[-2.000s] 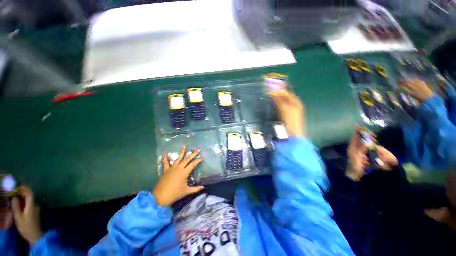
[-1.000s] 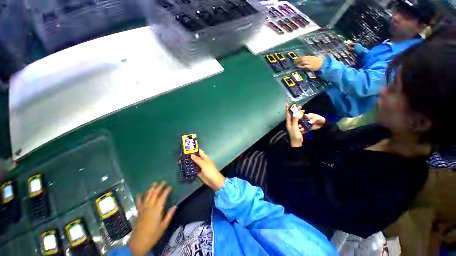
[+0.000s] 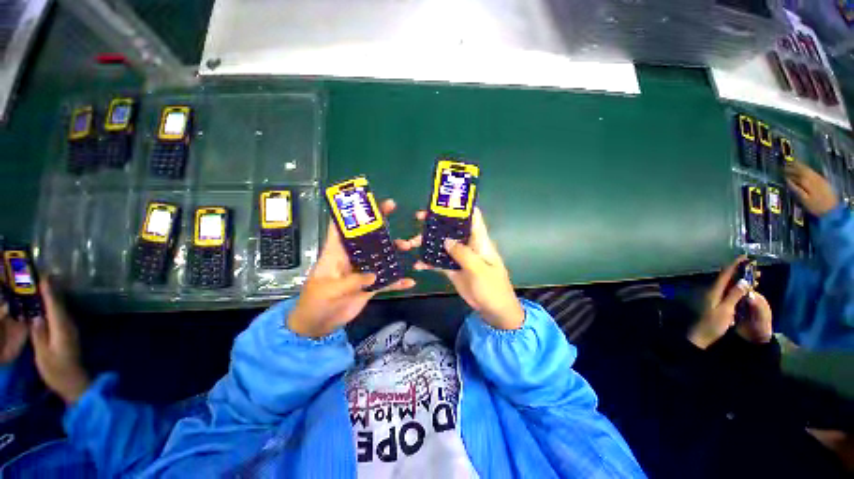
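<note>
My left hand (image 3: 330, 285) holds a keypad phone (image 3: 363, 224) with a yellow frame and a lit screen, its thumb on the keypad. My right hand (image 3: 482, 271) holds a second keypad phone (image 3: 452, 210), also lit, its thumb on the keys. The two phones are side by side, apart, screens up, over the front of the green bench. To the left lies a clear blister tray (image 3: 309, 140) with several phones in its two rows, such as a lit phone (image 3: 277, 229) at its right end. Some pockets of the tray hold no phone.
A white board (image 3: 421, 42) lies along the back. A stack of clear trays (image 3: 655, 28) stands at the back right. A small red thing (image 3: 110, 59) lies at back left. Neighbours' hands (image 3: 61, 346) hold a phone at left; other people's hands (image 3: 735, 313) work at right near another phone tray (image 3: 773, 243).
The view has swung back left. My left hand, empty over the tray's edge a second ago, now holds a phone. My right hand still holds one, now beside it.
</note>
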